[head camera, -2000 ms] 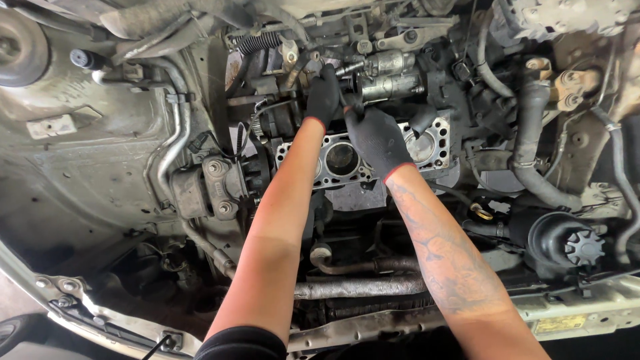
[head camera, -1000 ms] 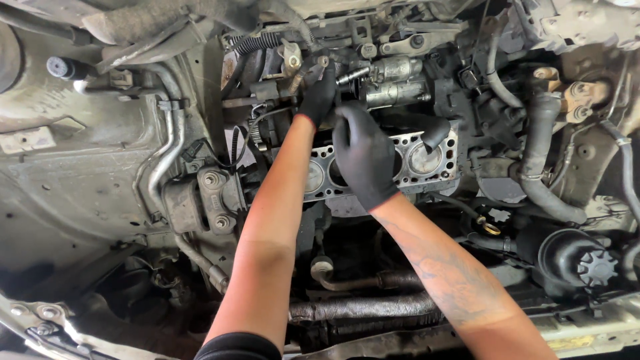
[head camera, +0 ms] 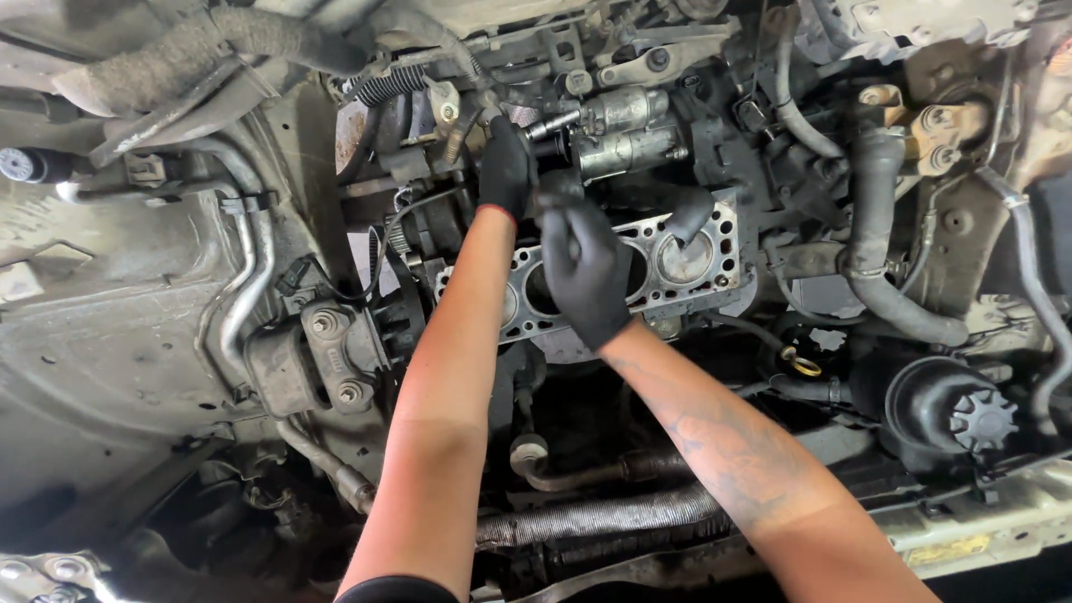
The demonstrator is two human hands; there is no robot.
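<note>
In a black glove, my left hand (head camera: pixel 506 172) reaches to the back of the engine bay, beside a metal fitting left of the starter motor (head camera: pixel 628 151). My right hand (head camera: pixel 582 272), also gloved in black, is bent over the engine block's top deck (head camera: pixel 620 260), its fingertips near my left hand. Whether either hand holds something cannot be told; the fingers are partly hidden and dark. Open cylinder bores show on both sides of my right hand, and a piston crown (head camera: pixel 685 258) is at the right end. A dark hose end (head camera: pixel 690 213) lies over the deck.
An engine mount (head camera: pixel 335 360) is bolted at the left, near metal pipes (head camera: pixel 243 276). On the right are a thick coolant hose (head camera: pixel 875 209), a black reservoir with a ribbed cap (head camera: pixel 984 420) and a yellow dipstick ring (head camera: pixel 801 362). A ribbed metal pipe (head camera: pixel 595 517) crosses the front.
My right hand has moved back from the block's deck, then stayed close to my left hand with its fingers curled. My left hand remains at the back of the bay.
</note>
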